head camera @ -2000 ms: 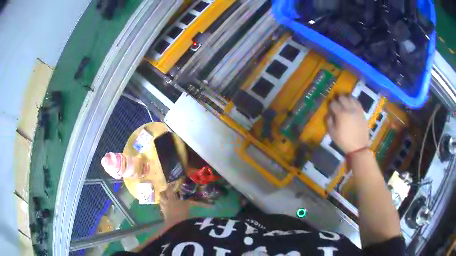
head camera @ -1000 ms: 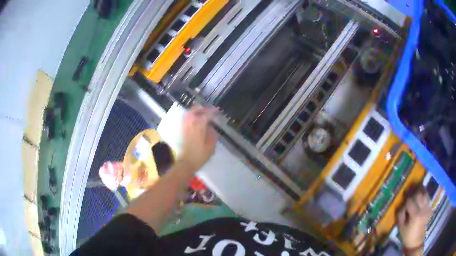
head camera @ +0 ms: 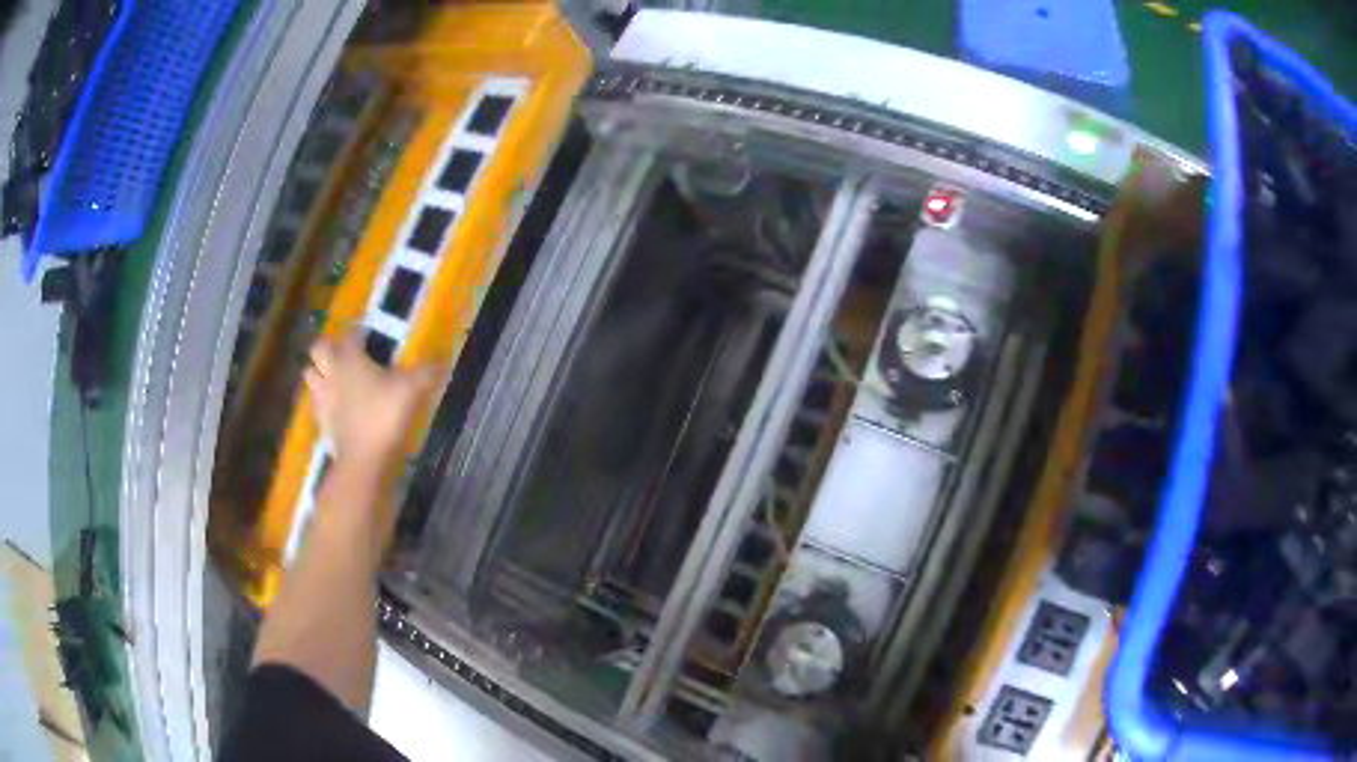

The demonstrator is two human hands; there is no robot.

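An orange fixture tray (head camera: 514, 171) lies at the left, long and tilted in view, with a white strip of black square sockets (head camera: 432, 231). My left hand (head camera: 365, 395) is on this tray, its fingers over the inner side of the strip and its thumb at the outer side. It looks closed around the strip; the fingertips are blurred. The sockets beside the hand look flat and without blocks. My right hand is not in view.
An open conveyor frame (head camera: 744, 447) with rails and round silver parts lies in the middle. A second orange tray (head camera: 1027, 581) is at the right, partly under a blue basket (head camera: 1191, 432) of black adapters. A perforated blue basket (head camera: 142, 127) is upper left; a light-blue square top (head camera: 1042, 37) is beyond.
The view has swung left. My left hand has moved from the near white edge onto the left tray. My right hand has left the picture. The right tray and blue basket sit farther right in view.
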